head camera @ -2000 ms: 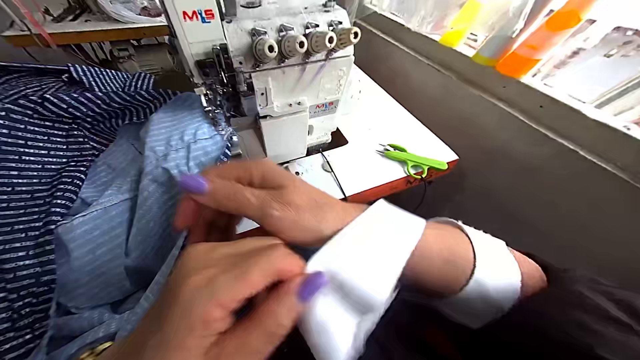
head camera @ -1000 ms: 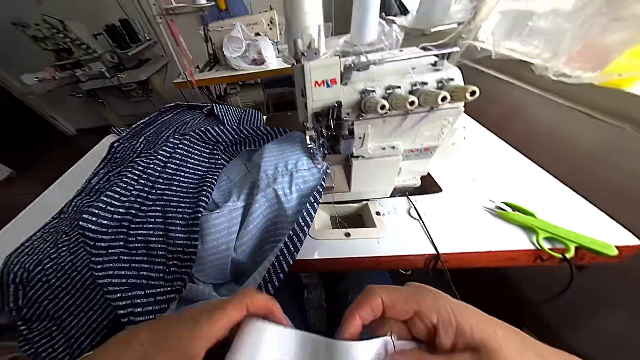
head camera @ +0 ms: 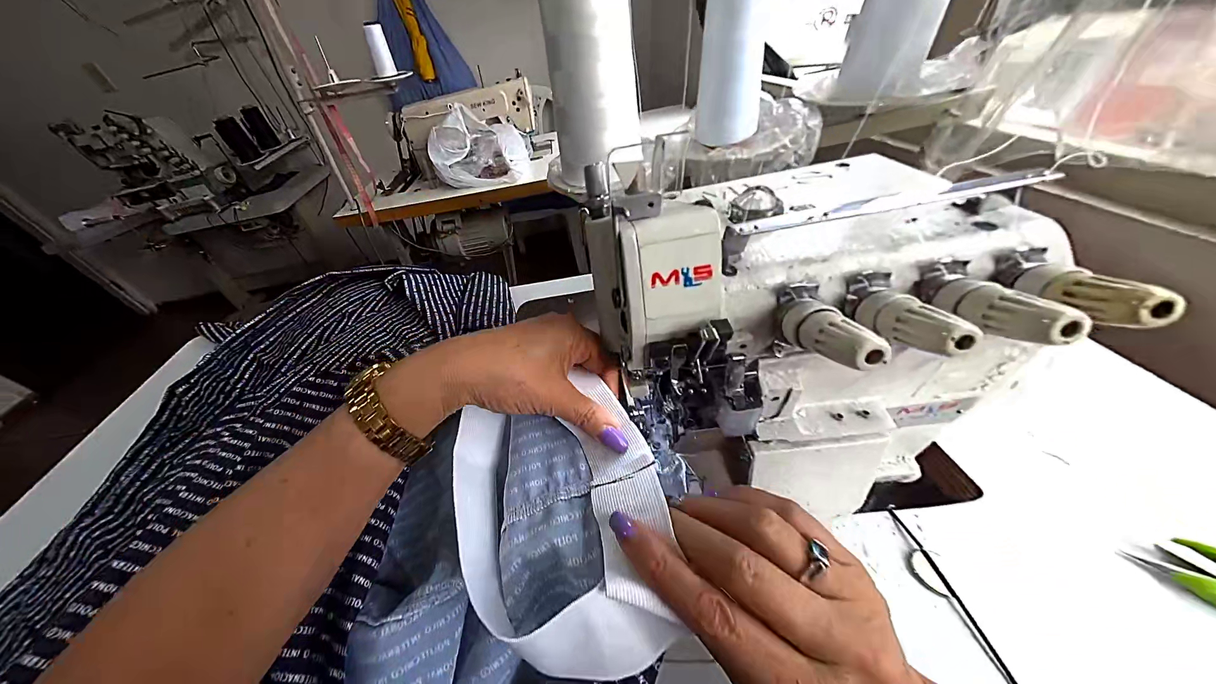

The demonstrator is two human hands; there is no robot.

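A joined loop of white elastic band (head camera: 480,532) lies against the opening of a navy striped printed garment (head camera: 313,380), whose paler blue inner side (head camera: 551,560) shows within the loop. My left hand (head camera: 532,370) grips band and cloth close to the presser-foot area of a white overlock sewing machine (head camera: 807,285), thumb on top. Lower down, my right hand (head camera: 760,589) presses the band near its seam with the index finger, other fingers underneath at the cloth's edge. The machine head partly hides where the fabric meets the needle.
Green thread snips (head camera: 1187,570) lie on the white machine table (head camera: 1073,494) at right. A thin black cord (head camera: 950,594) crosses the table's front. Tall thread cones (head camera: 594,85) stand behind the machine. Another sewing machine (head camera: 465,119) with a plastic bag (head camera: 478,147) stands farther back.
The white band was around my right forearm, then between both hands low in front. Now both hands have moved up to the machine, holding the band against the garment opening. The view has shifted.
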